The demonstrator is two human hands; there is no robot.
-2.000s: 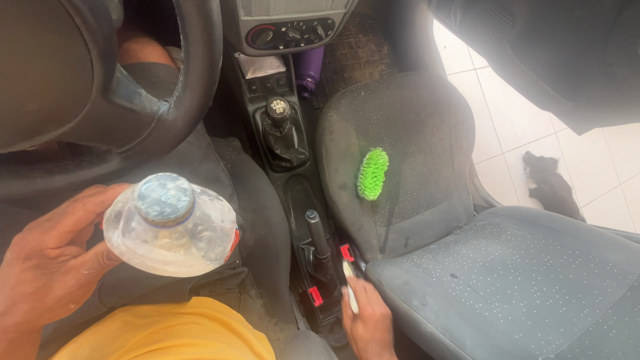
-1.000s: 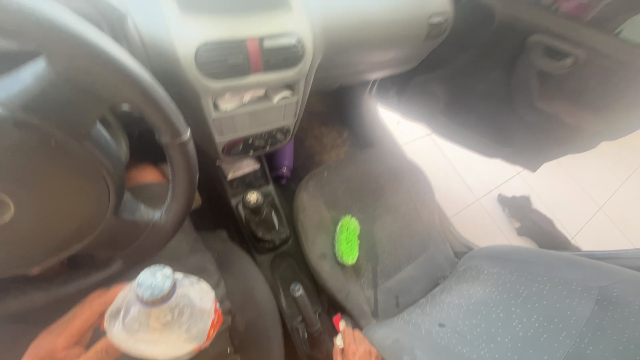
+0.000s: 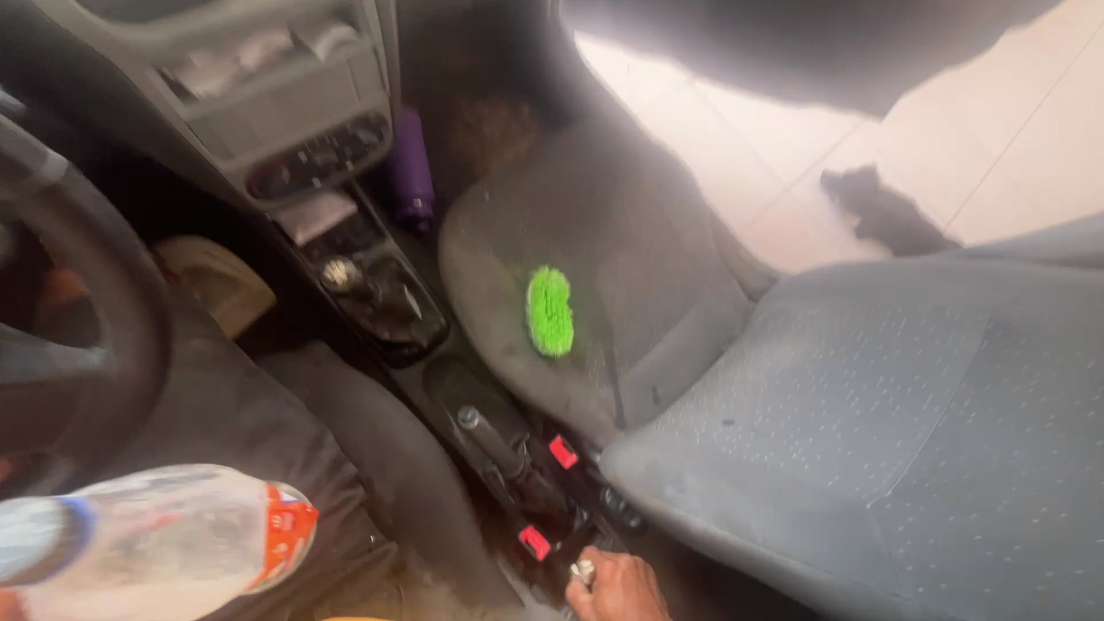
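A clear plastic bottle (image 3: 172, 539) with a whitish cap and an orange-red label lies tilted at the lower left. Only a sliver of my left hand (image 3: 10, 604) shows at the frame's edge, against the bottle. Down between the front seats, my right hand (image 3: 617, 586) is closed around a small pale object (image 3: 583, 571), perhaps a brush handle, whose far part is hidden. Close by are two red seat-belt buckles (image 3: 563, 451). A bright green scrubbing brush or pad (image 3: 550, 312) rests on the passenger seat cushion (image 3: 638, 207).
The steering wheel (image 3: 129, 285) is at left. Gear lever (image 3: 341, 274) and handbrake lever (image 3: 492, 440) rise from the centre console. A purple bottle (image 3: 410, 172) stands in the passenger footwell. Beyond the seat, a dark cloth-like thing (image 3: 888, 211) lies on floor tiles (image 3: 742, 138).
The bottle has tipped over to the left, its cap now pointing left instead of up. My right hand stays low between the seats. The view has swung down again from the dashboard.
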